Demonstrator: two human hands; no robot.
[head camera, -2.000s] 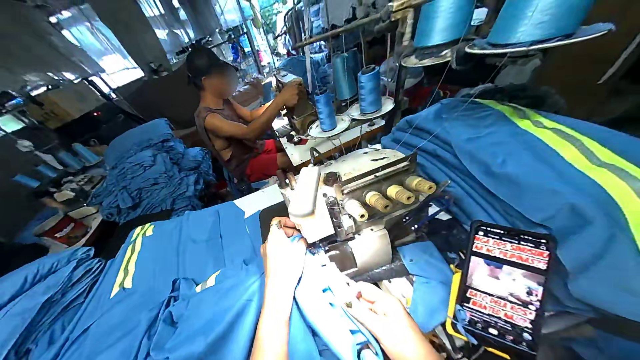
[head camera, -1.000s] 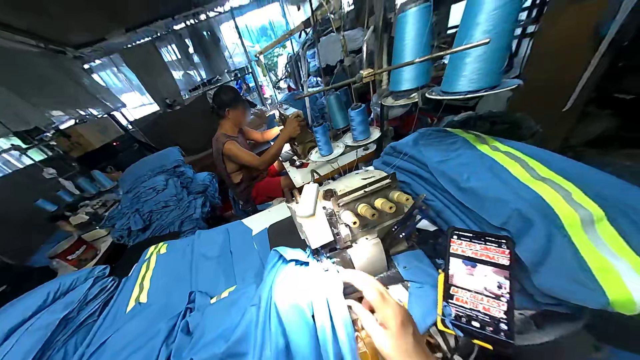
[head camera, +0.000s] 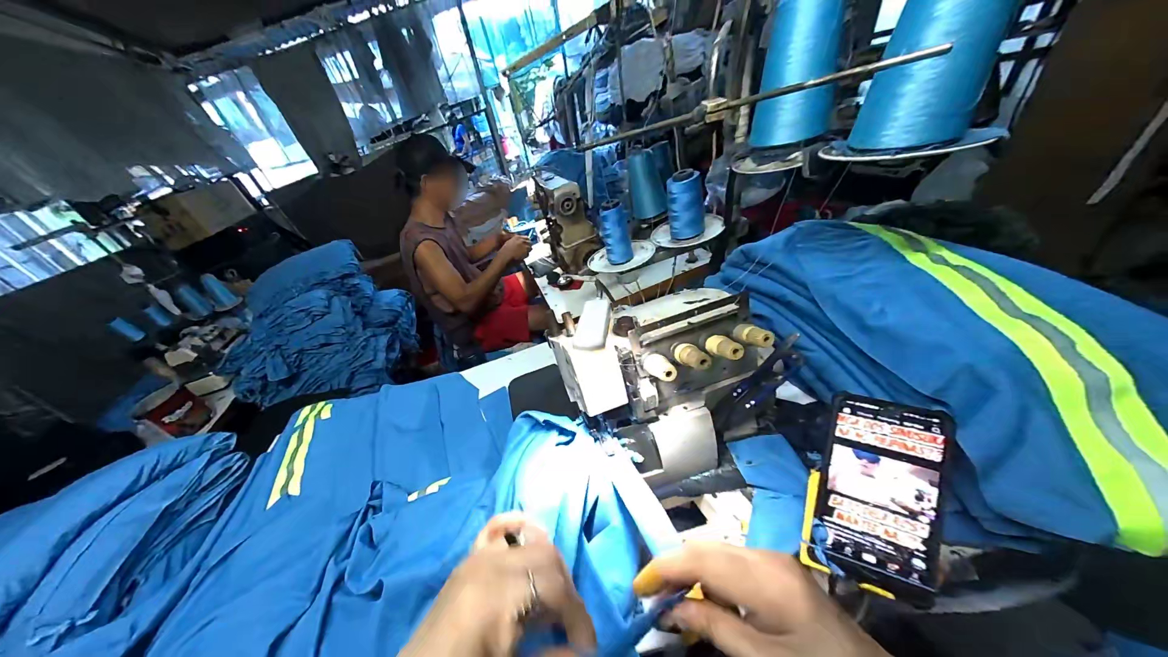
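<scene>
An overlock sewing machine (head camera: 671, 356) with several cream tension knobs stands in the middle. Blue fabric (head camera: 566, 484) lies brightly lit at its needle area and spreads left in a garment with yellow reflective strips (head camera: 299, 454). My left hand (head camera: 506, 593), a ring on one finger, is closed on blue fabric low in the view. Beside it on the right, my right hand (head camera: 748, 598) pinches a narrow blue piece (head camera: 643, 622) between thumb and fingers. Something yellow shows at its fingertips; what it is cannot be told.
A smartphone (head camera: 883, 493) leans at the right, before piled blue fabric with reflective tape (head camera: 1031, 319). Large blue thread cones (head camera: 931, 73) stand above. Another person (head camera: 456, 265) sits at a further sewing machine (head camera: 568, 219). A heap of blue garments (head camera: 319, 319) lies behind on the left.
My right hand has moved away from the machine, toward the lower edge. My left hand, hidden one second ago, shows again beside it. The fabric at the needle is bunched up more than two seconds ago.
</scene>
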